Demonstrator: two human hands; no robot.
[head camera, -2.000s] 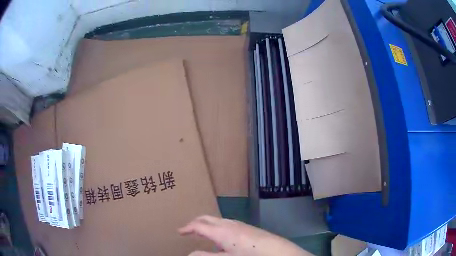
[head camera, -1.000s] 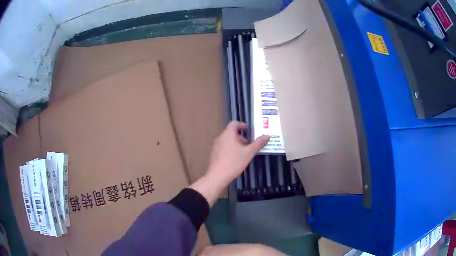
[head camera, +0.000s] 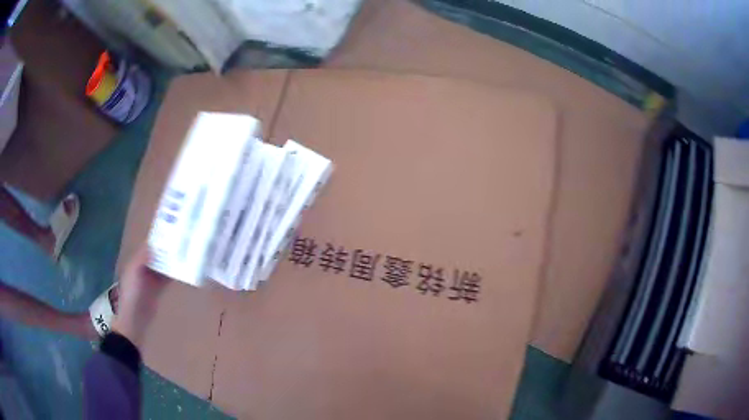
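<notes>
My left hand (head camera: 141, 289), blurred, comes from a purple sleeve with a black cuff at the lower left. It grips the lower end of a white retail box (head camera: 201, 197) with dark print. The box is tilted at the left side of a stack of white boxes (head camera: 267, 217), overlapping its edge; whether they touch is unclear. The stack lies in an overlapping row on the brown cardboard sheet (head camera: 411, 189) with black Chinese characters. My fingers are partly hidden behind the box. My right hand is not in view.
The roller conveyor (head camera: 665, 262) and tan curtain flap (head camera: 727, 271) are at the right edge. A white wall stands behind. At left are another person's legs and light sandals (head camera: 103, 310), and an orange, yellow and white tub (head camera: 121, 89) on the green floor.
The view has swung left, towards the stack. My left hand has moved from the rollers to the stack with the white box. My right hand has left the picture.
</notes>
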